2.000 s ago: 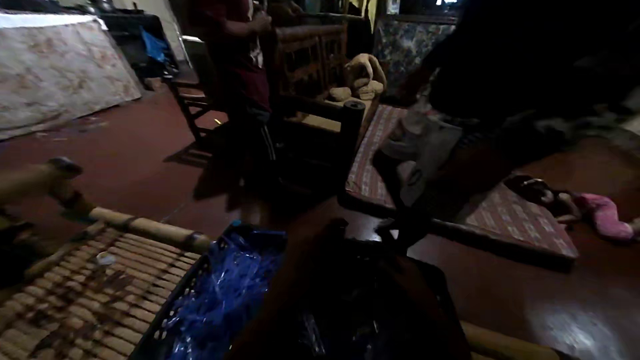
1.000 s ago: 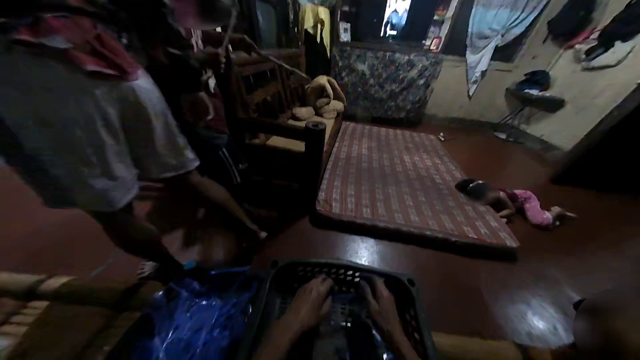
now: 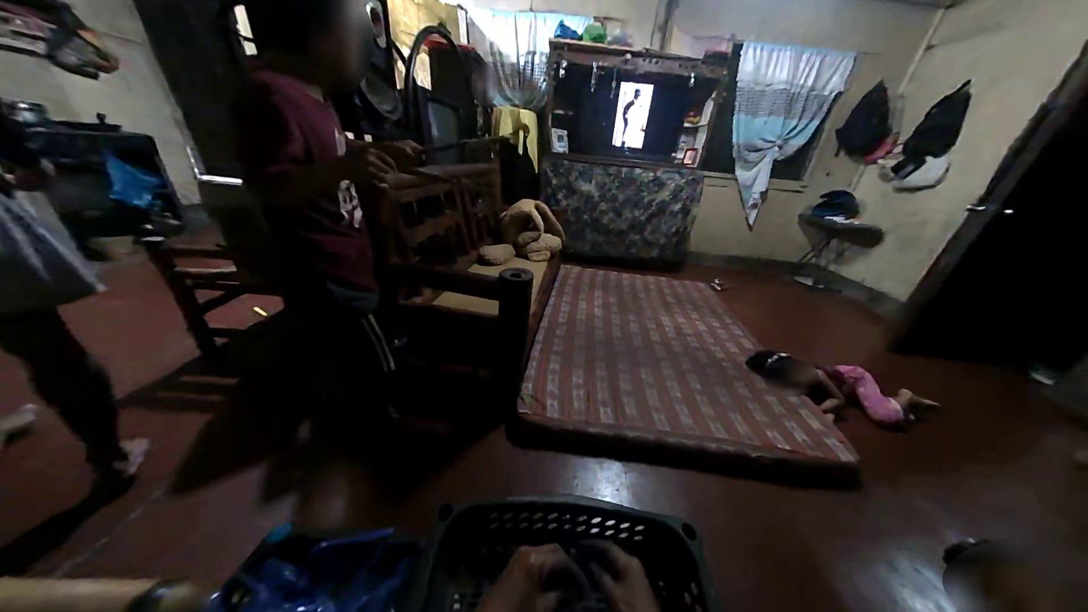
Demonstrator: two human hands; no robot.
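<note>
A dark plastic basket (image 3: 569,508) with a perforated wall stands at the bottom middle of the head view. Inside it are both hands, close together: my left hand (image 3: 537,578) and, just right of it, my right hand (image 3: 619,576). Dark material lies between and under the fingers, too dim to name, and whether either hand grips it cannot be told. To the left, against the basket, is shiny blue plastic (image 3: 327,569), perhaps bags.
Bamboo furniture edge (image 3: 81,593) at lower left. Beyond the basket lies a striped mattress (image 3: 646,365), with a person (image 3: 858,391) lying at its right edge. A person in a maroon shirt (image 3: 314,170) stands by a wooden bench (image 3: 514,331); another person (image 3: 51,340) is at far left. Another head shows at lower right.
The person in pale shorts, close in front at left a second ago, is now farther off at the left edge. Both hands remain in the basket. The view has tilted up.
</note>
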